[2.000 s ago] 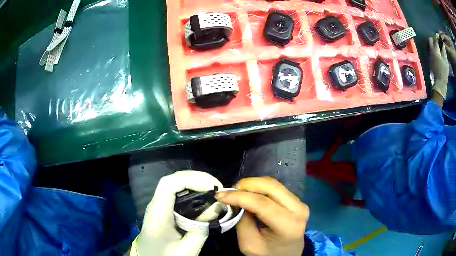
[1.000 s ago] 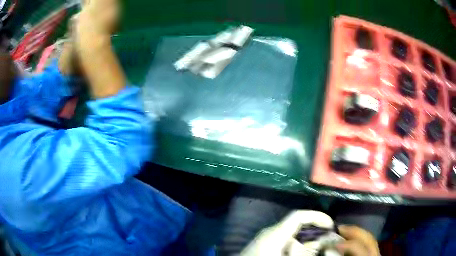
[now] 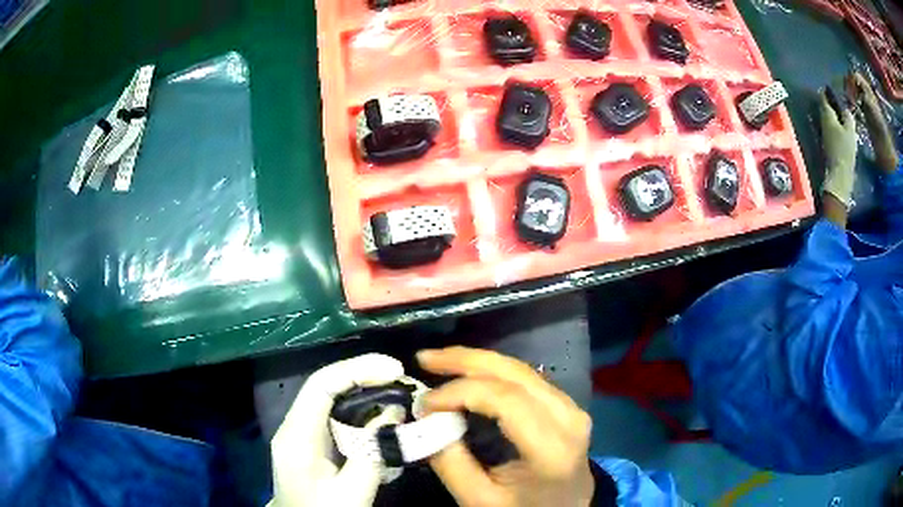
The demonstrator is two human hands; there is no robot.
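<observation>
A black watch case [image 3: 368, 401] with a white perforated strap [image 3: 432, 436] is held over my lap at the bottom centre. A narrow black keeper loop [image 3: 389, 446] is around the strap. My left hand [image 3: 315, 436], in a white glove, grips the case and the strap from the left. My bare right hand [image 3: 515, 421] is at the right side of the watch, its fingers on the strap. The place where the strap meets the case is partly hidden by the fingers.
A salmon-red tray [image 3: 349, 292] holds black watch cases and several strapped watches. Loose white straps [image 3: 117, 134] lie on a clear plastic sheet [image 3: 168, 223] on the green bench [image 3: 287, 248]. Blue-sleeved co-workers sit at left and right; the right one's gloved hand [image 3: 838, 149] is on the bench.
The view swung left, then came back to the tray. The white strap in my hands now extends to the right with the keeper loop facing up; two seconds ago it curved beneath the case.
</observation>
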